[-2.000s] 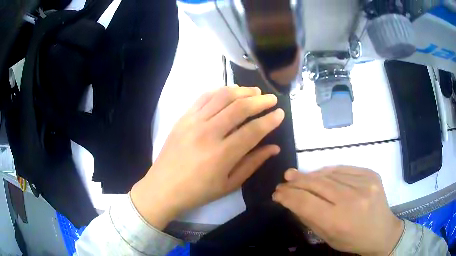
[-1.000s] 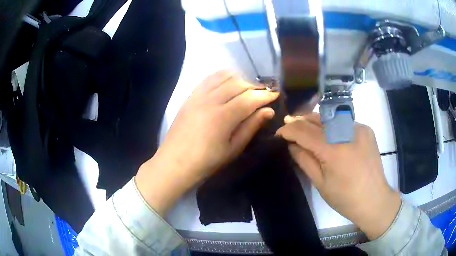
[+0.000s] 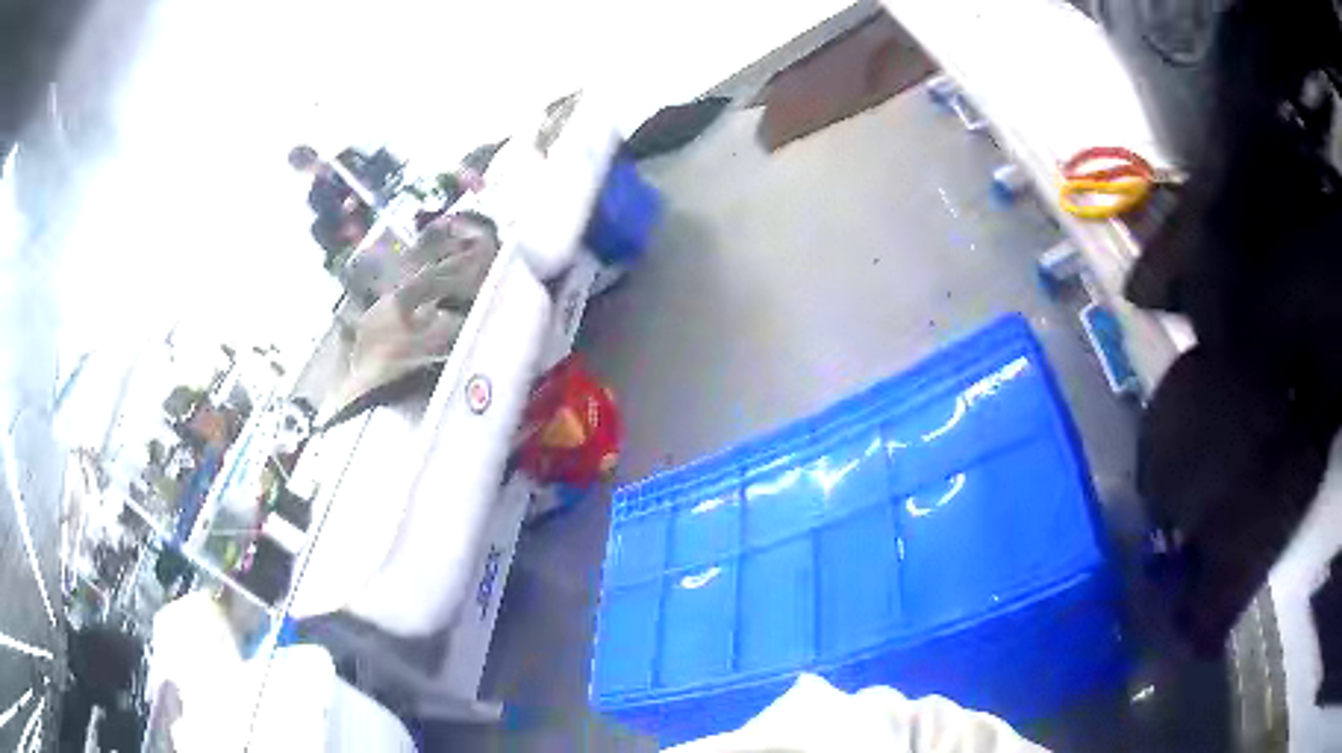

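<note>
A glossy blue plastic crate (image 3: 854, 530) stands on the grey floor in the lower middle. Black cut pieces (image 3: 1251, 324) lie on the table at the right and hang over its edge. Scissors with a red-orange and a yellow loop (image 3: 1107, 183) lie at the table's edge beside the black pieces. Neither of my hands is in view. A pale sleeve shows at the bottom edge, without a hand. The needle and the strip under it are out of the picture.
The white table edge (image 3: 1030, 147) runs down the right side. Another white machine table (image 3: 456, 441) stands to the left, with a red bundle (image 3: 574, 422) beside it. The far left is bright and blurred. Brown material (image 3: 846, 91) lies at the top.
The view has swung left, away from the machine. Both hands, the strip, the phone and the machine head have left the picture; the crate, floor and scissors have come in.
</note>
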